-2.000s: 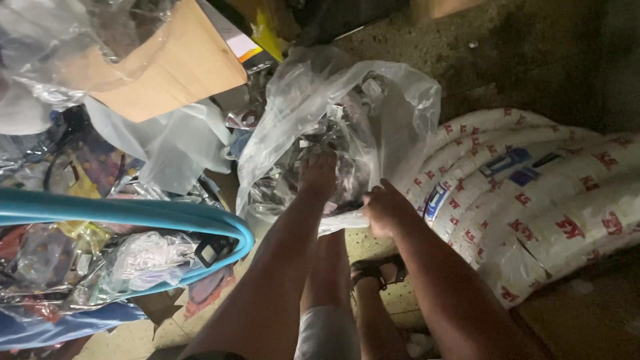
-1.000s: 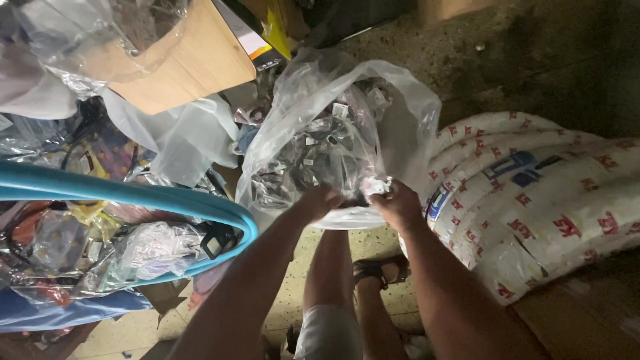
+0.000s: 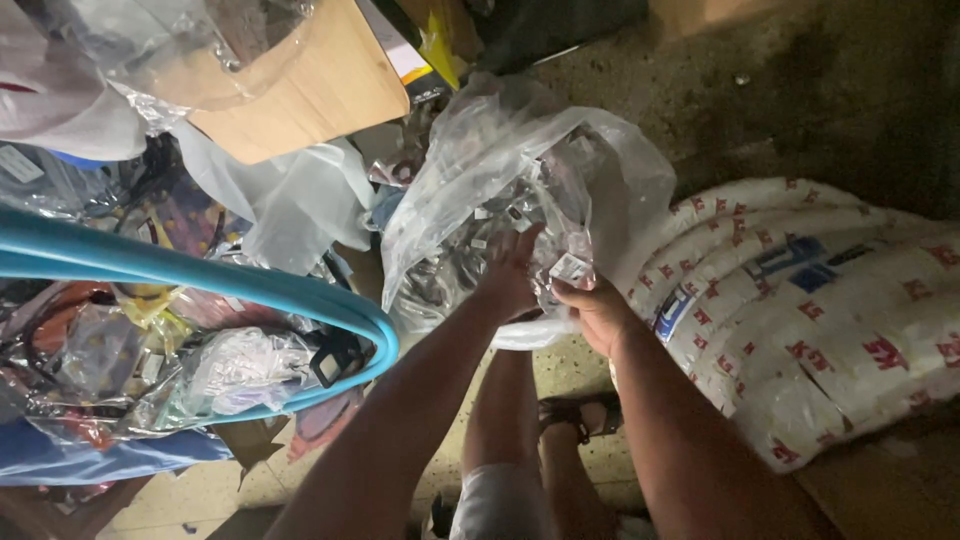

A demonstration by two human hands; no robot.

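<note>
A large clear plastic bag stands open on the floor in front of my legs, filled with small plastic-wrapped packets that bear white labels. My left hand is over the bag's near part, its fingers spread against the packets; part of the palm side is hidden. My right hand is at the near right rim, with thumb and fingers closed on a clear packet with a white printed label. The packet's lower end is hidden by the hand.
On the left, a blue-rimmed container holds many wrapped items. A cardboard piece juts in above it, beside a translucent white bag. To the right lies a bulky white plastic-wrapped bundle with red print. My sandaled foot is below the bag.
My left hand has moved from the bag's near rim up over the packets, its fingers now spread. My right hand stays near the rim, where a labelled packet now shows clearly.
</note>
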